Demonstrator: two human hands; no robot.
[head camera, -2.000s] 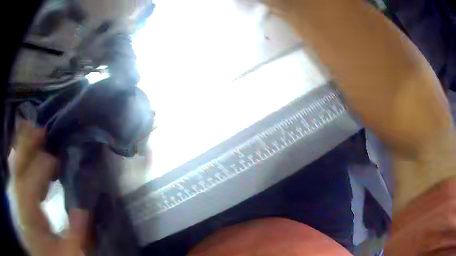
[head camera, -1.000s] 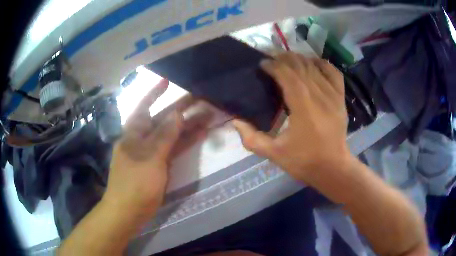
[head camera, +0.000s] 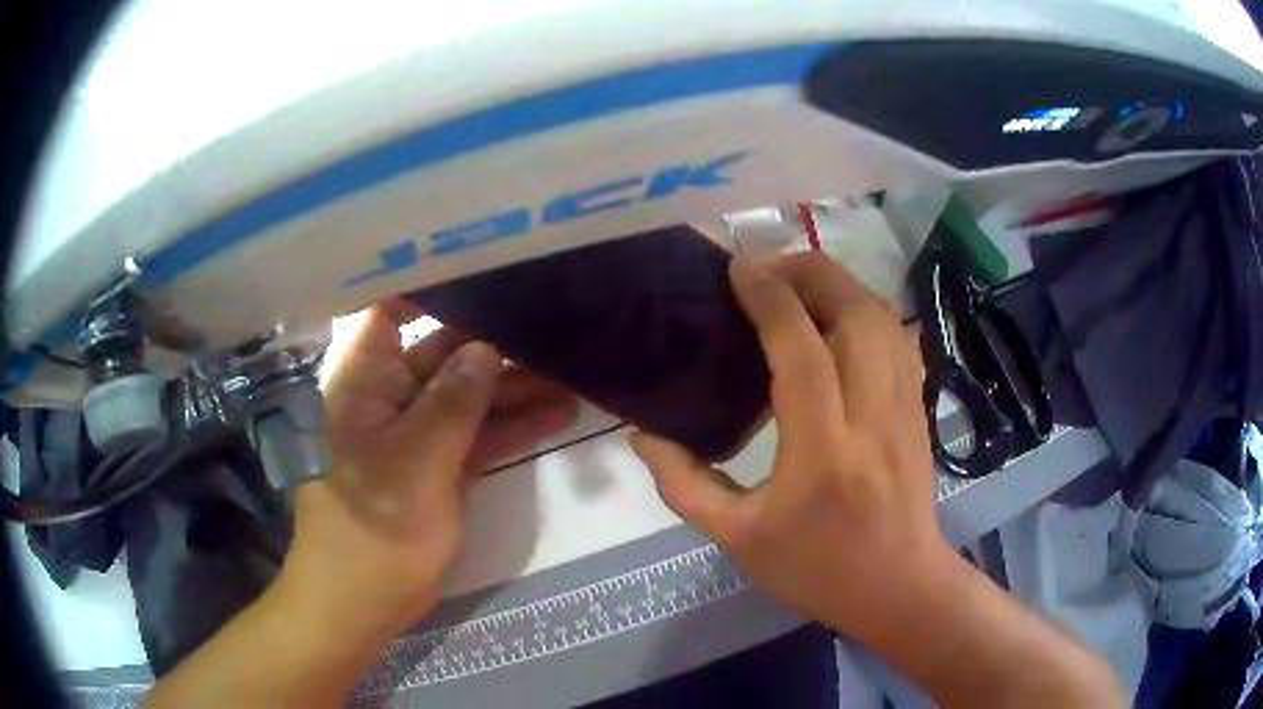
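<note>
A flat dark panel (head camera: 623, 333) lies at a slant under the white sewing machine arm (head camera: 554, 208). Its surface looks smooth; I cannot tell if it is cloth or a slab. My right hand (head camera: 831, 429) grips its right end, fingers on top and thumb at the lower edge. My left hand (head camera: 409, 457) is at its left end, with curled fingers partly hidden beside and under the edge, so its hold is unclear. Dark bunched cloth (head camera: 208, 554) lies left of my left wrist, below the metal needle-area parts (head camera: 284, 416).
Black-handled scissors (head camera: 977, 374) lie right of my right hand, near a green object (head camera: 974, 243) and white scraps (head camera: 852, 243). A ruler strip (head camera: 554, 616) runs along the front edge. Dark cloth (head camera: 1136, 319) and light grey pieces (head camera: 1080, 568) are at the right.
Since the oldest frame, both hands have come together at the dark panel under the arm. Over the last second the view has shifted, showing more machine arm; the right hand keeps its grip.
</note>
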